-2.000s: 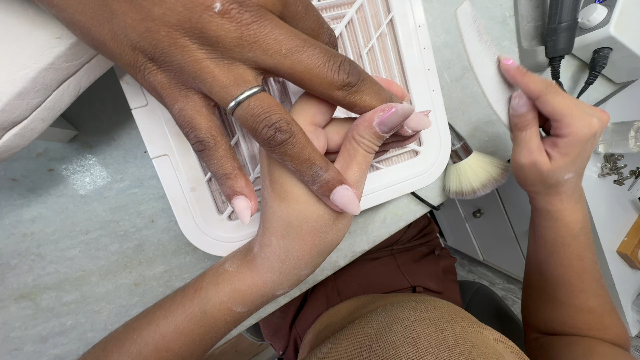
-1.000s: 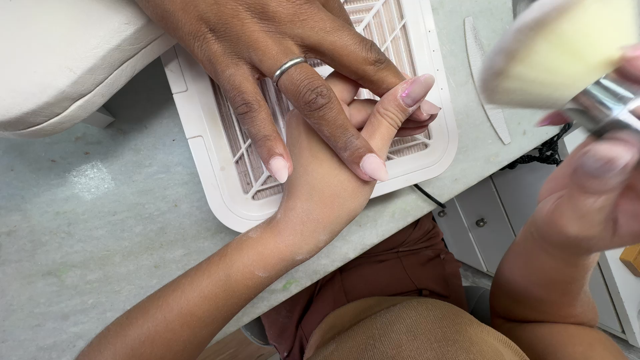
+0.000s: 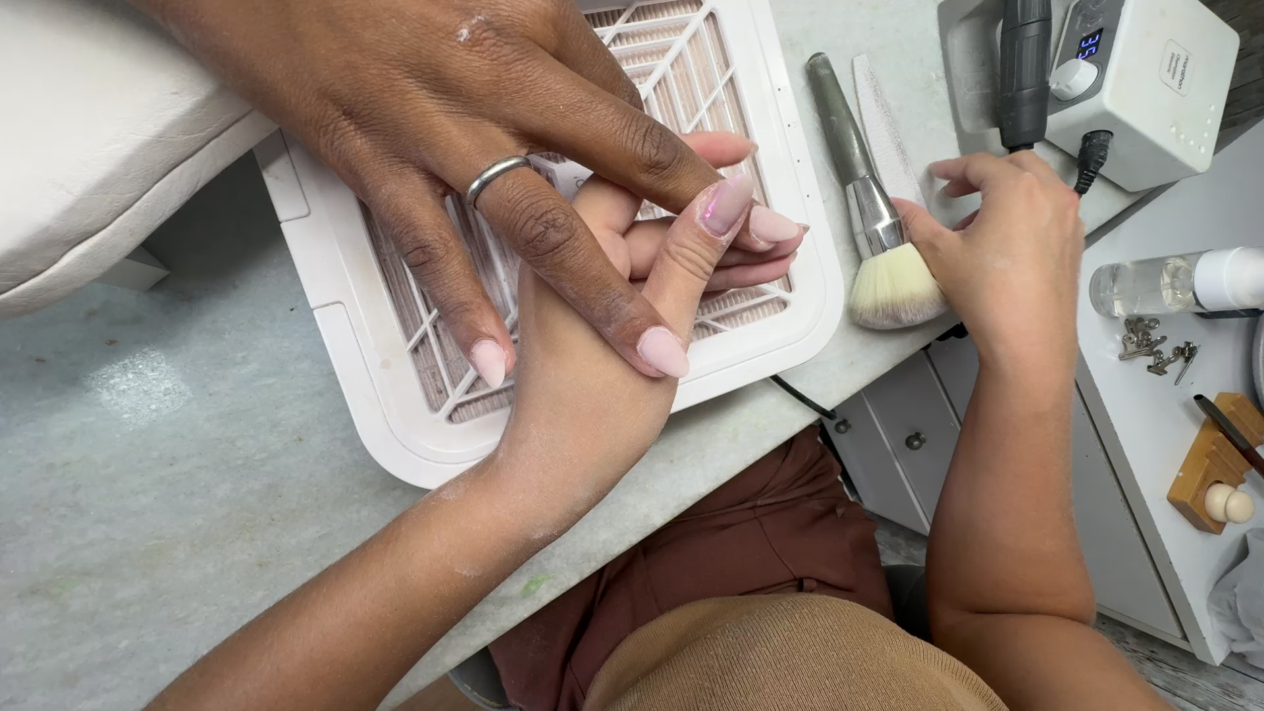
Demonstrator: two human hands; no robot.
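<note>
My left hand (image 3: 602, 346) is closed around a finger of another person's hand (image 3: 474, 138), which wears a silver-coloured ring (image 3: 497, 178) and has pale pink pointed nails. Both hands lie over a white nail dust collector (image 3: 583, 415) with a slatted grille. My right hand (image 3: 1007, 237) is beside a dust brush (image 3: 882, 227) that lies on the table; its fingertips are near the brush's metal collar and a nail file (image 3: 886, 128). The drill handpiece (image 3: 1025, 79) stands just above my right hand, whose palm is turned away, so a grip on anything cannot be made out.
A white nail drill control unit (image 3: 1145, 89) stands at the upper right. Below it, a shelf (image 3: 1136, 385) holds a clear bottle (image 3: 1165, 284), several small metal clips (image 3: 1155, 344) and a wooden holder (image 3: 1210, 464). A white cushion (image 3: 109, 128) is at the upper left.
The file, in my right hand two seconds ago, lies on the table. The brush, raised in my right hand one second ago, is down beside the file. My left hand keeps its hold.
</note>
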